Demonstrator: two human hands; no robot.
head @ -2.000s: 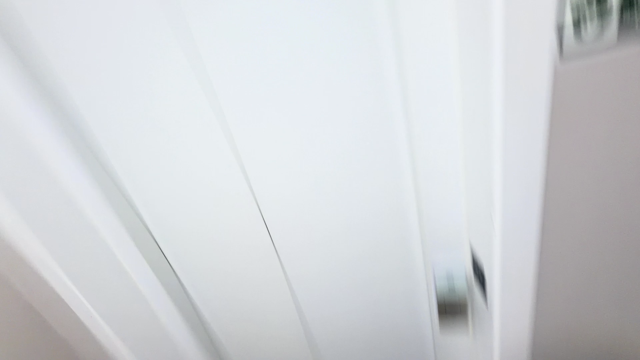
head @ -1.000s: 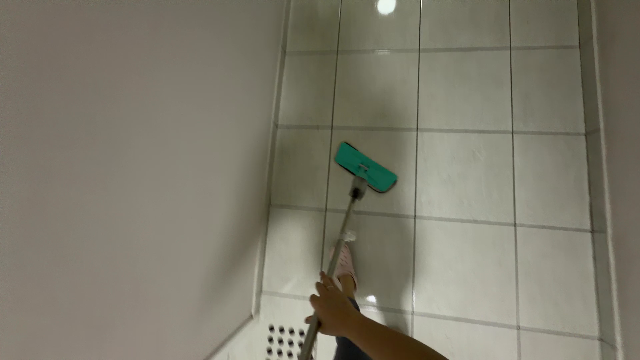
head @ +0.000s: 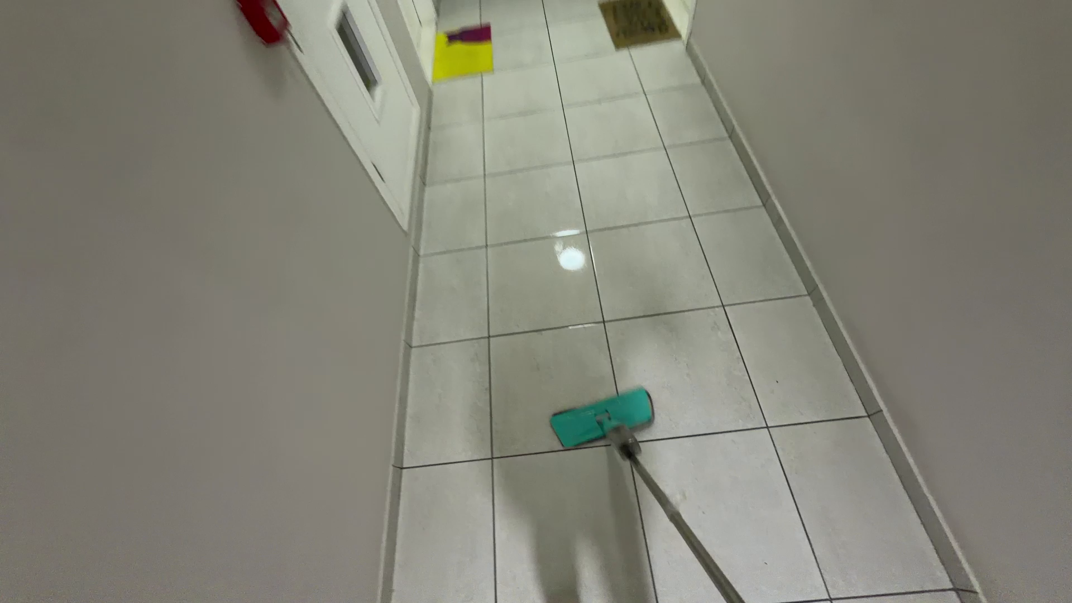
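Note:
A flat mop with a teal rectangular head rests on the pale floor tiles, a little below the middle of the view. Its grey metal pole slants down to the right and leaves the bottom edge of the picture. Neither my left hand nor my right hand shows in this view, so what grips the pole is hidden. A shadow falls over the tiles below the mop head.
Walls with grey skirting tiles line the corridor on both sides. A white door and a red object are at upper left. Farther off lie a yellow and purple mat and a brown doormat bearing writing.
The view has swung up along the corridor, and the hand on the pole has left it. The pole now slants to the lower right instead of the lower left, and the mop head is turned differently.

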